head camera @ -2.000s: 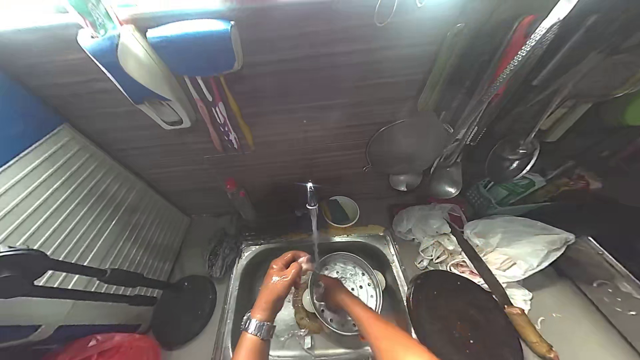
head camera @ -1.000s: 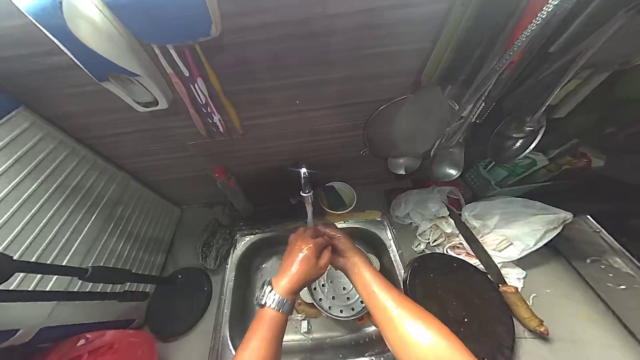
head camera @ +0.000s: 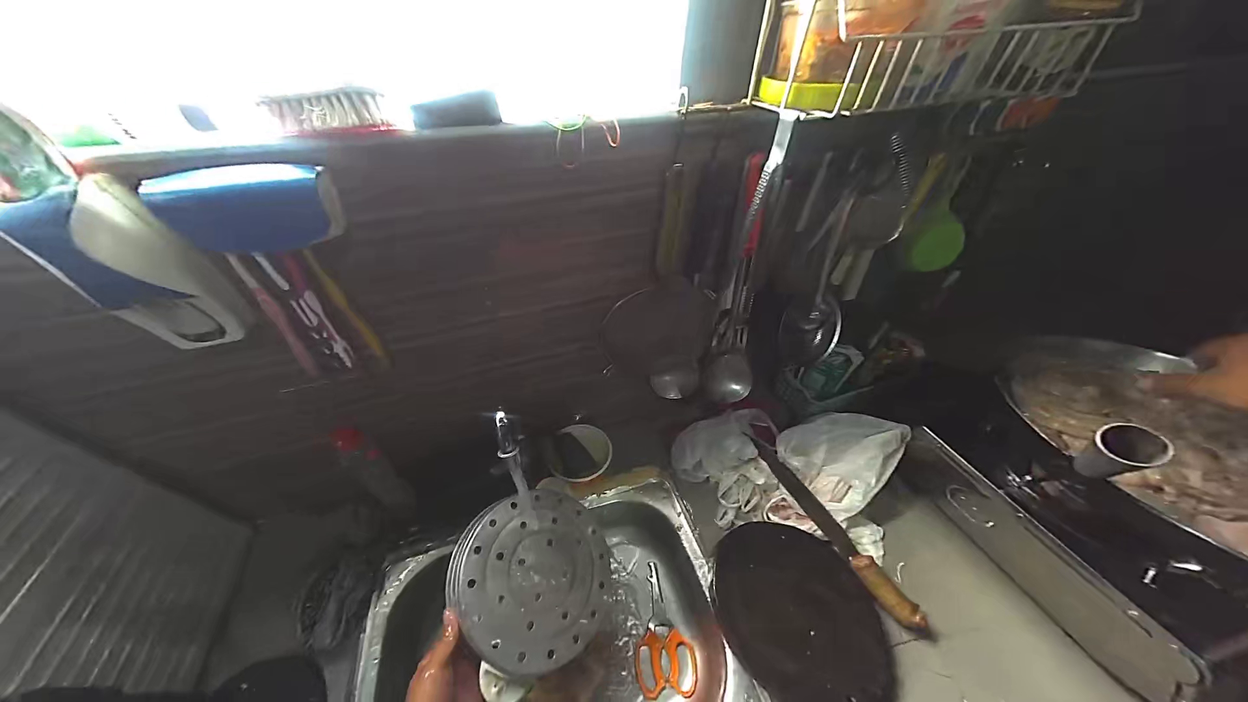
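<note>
My left hand (head camera: 444, 668) grips a round perforated metal steamer plate (head camera: 531, 583) by its lower left rim. The plate is tilted up over the sink (head camera: 682, 575), its holed face toward me, and water from the tap (head camera: 504, 434) runs onto its top. To the right of the plate, scissors with orange handles (head camera: 667, 663) lie in the sink. Something pale, which I cannot make out, shows just under the plate's lower edge. My right hand is not seen.
Right of the sink are a dark round board (head camera: 804, 614), a wooden-handled knife (head camera: 838, 536) and plastic bags (head camera: 843, 458). Another person's hand (head camera: 1224, 370) is over a large pan of food (head camera: 1072, 390) at far right. A cup (head camera: 582, 451) stands behind the sink.
My hands were together under the tap; now my left hand holds the perforated plate up, which earlier lay in the sink. My right hand has left the view. The view has shifted to the right.
</note>
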